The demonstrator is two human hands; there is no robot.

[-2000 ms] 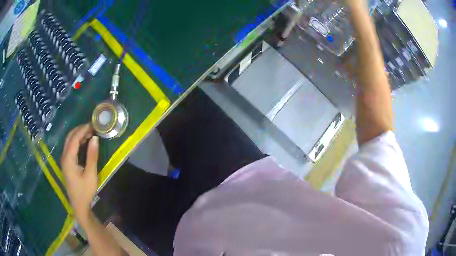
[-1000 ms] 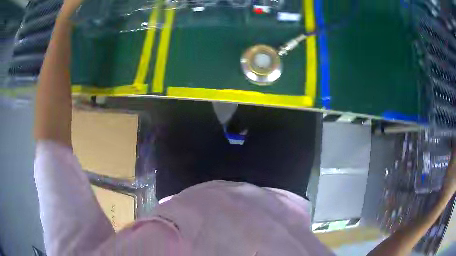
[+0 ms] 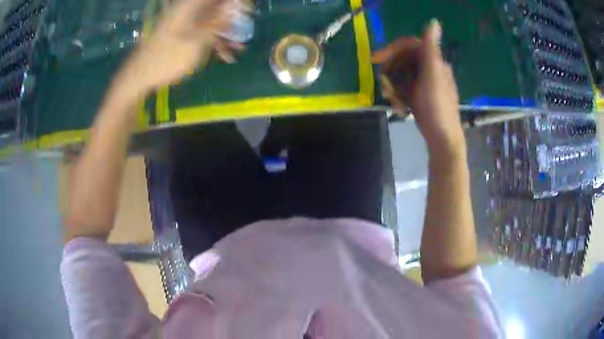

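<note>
The round silver base with a gold-toned ring and pale centre lies on the green mat inside the yellow tape. Its cable stem runs to the upper right. My left hand is blurred at the top, left of the base; a pale, shiny clear patch shows at its fingers, and I cannot tell if it is held. My right hand is right of the base, over the mat's front edge, thumb and fingers apart, with nothing visible in it. Neither hand touches the base.
Yellow tape edges the mat. Filled clear trays stand at the right and far left. More stacked trays sit below at right. Pale cartons are under the bench at left. My legs are below the bench edge.
The view has shifted, moving the base left in the picture. My left hand has come in from the upper left. My right hand has come up from the lower-right trays to beside the base.
</note>
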